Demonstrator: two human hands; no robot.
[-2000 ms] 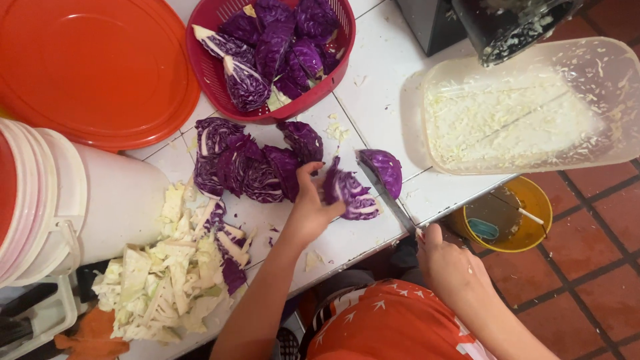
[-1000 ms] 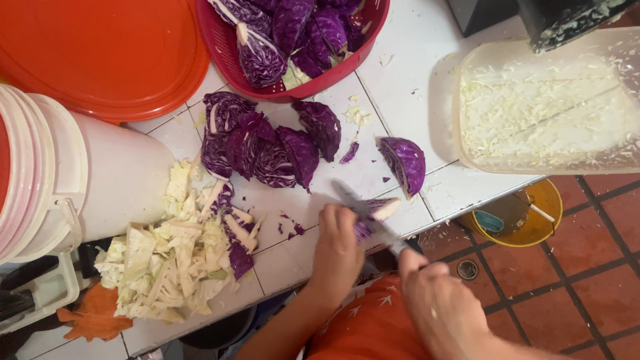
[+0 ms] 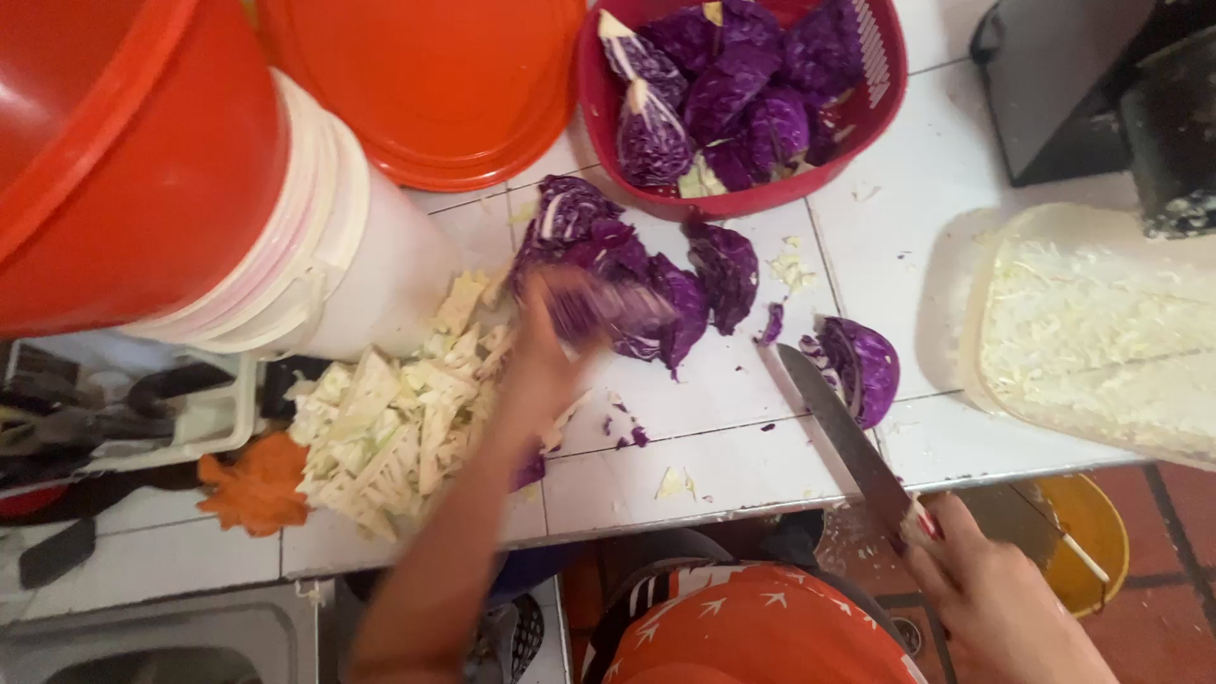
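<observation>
A kitchen knife (image 3: 841, 423) is gripped in my right hand (image 3: 978, 570), its blade tip beside a purple cabbage wedge (image 3: 869, 366) at the right of the tiled counter. My left hand (image 3: 570, 323), blurred, is over the row of purple cabbage wedges (image 3: 608, 247) at the centre; whether it holds a piece, I cannot tell. Pale cabbage cores and chunks (image 3: 394, 432) lie piled left of and partly behind my left forearm. Small purple scraps (image 3: 632, 427) are scattered on the tiles between my hands. More purple wedges (image 3: 731, 85) fill a red plastic basket (image 3: 741, 204) at the top.
At the left stand a white bucket (image 3: 380, 256) and a large red-orange tub (image 3: 142, 171), near a red-orange lid (image 3: 427, 95). A clear plastic container (image 3: 983, 351) holds shredded cabbage at the right, beside a black appliance (image 3: 1054, 95). A yellow bucket (image 3: 1107, 532) sits below the counter edge.
My left hand has moved from the small piece near the counter edge, left and up to the wedges. The knife has moved to the right-hand wedge. The large red-orange tub has come into view.
</observation>
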